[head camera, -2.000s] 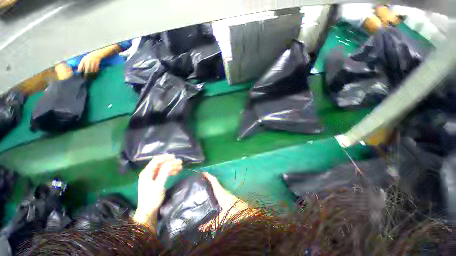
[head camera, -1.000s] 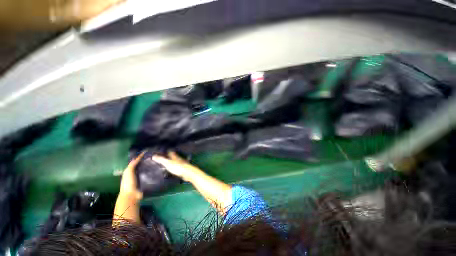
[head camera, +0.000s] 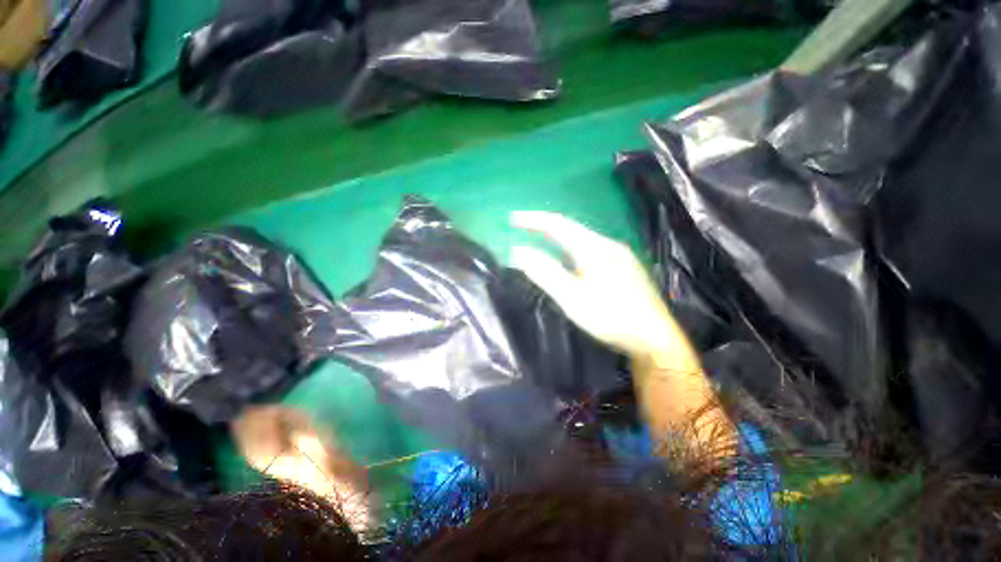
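Observation:
A shiny black plastic bag (head camera: 439, 313) lies crumpled on the teal-green worktop (head camera: 549, 165) in front of me. My right hand (head camera: 598, 291) is above the worktop at the bag's right side, with thumb and fingers apart and nothing in them. My left hand (head camera: 288, 445) is low at the left, blurred, close to the lower edge of a rounded black bag (head camera: 214, 318); its fingers are unclear, and I cannot tell whether it touches the film. My hair covers the bottom of the view.
A large mound of black bags (head camera: 790, 209) is at the right, and another heap (head camera: 71, 340) at the left. Black packets (head camera: 450, 49) lie on the darker green conveyor (head camera: 626, 66) beyond the worktop. A slanting pale post (head camera: 845, 33) stands at upper right.
The view has tilted down to the worktop. My hands have left the packet they touched on the conveyor and come back over the worktop, now wide apart.

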